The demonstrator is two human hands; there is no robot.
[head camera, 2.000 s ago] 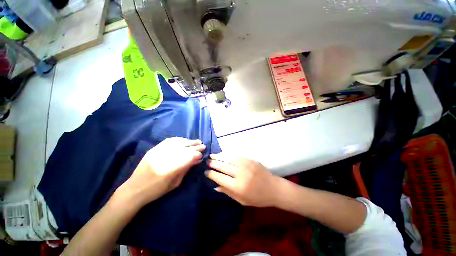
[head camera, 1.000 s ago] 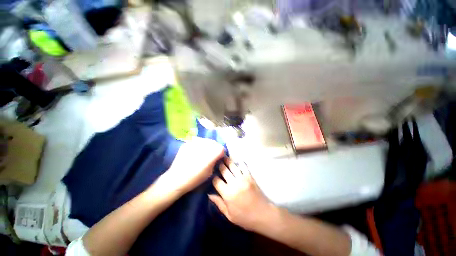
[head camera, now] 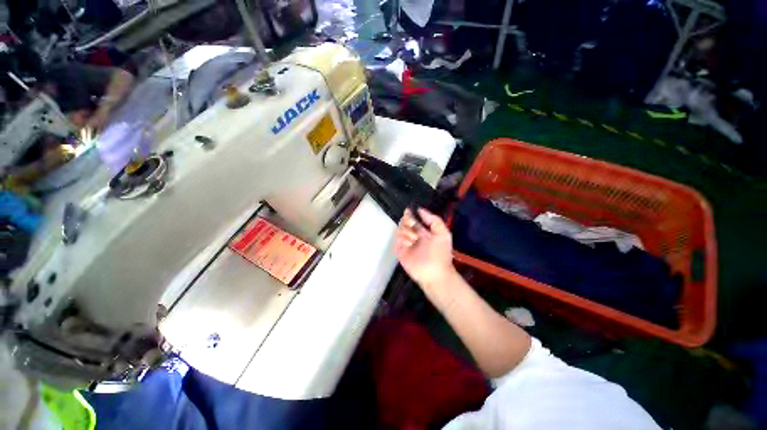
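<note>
My right hand is at the machine's right end, its fingers closed on the edge of the black plastic bag that hangs there. My left hand is not in view. Navy cloth lies at the bottom left, by the needle end of the cream-white JACK sewing machine; most of it is cut off by the picture's edge. The lime-green tag shows at the bottom left corner. A smartphone with a red-orange screen lies on the machine bed under the arm.
An orange plastic basket at the right holds navy and white pieces. The white table edge runs in front of the machine. Dark red cloth is below it. A person's arm is at the upper left, by another machine.
The view has swung to the right, bringing the basket fully into view. My right hand has left the navy cloth and moved to the black bag. My left hand has gone out of view.
</note>
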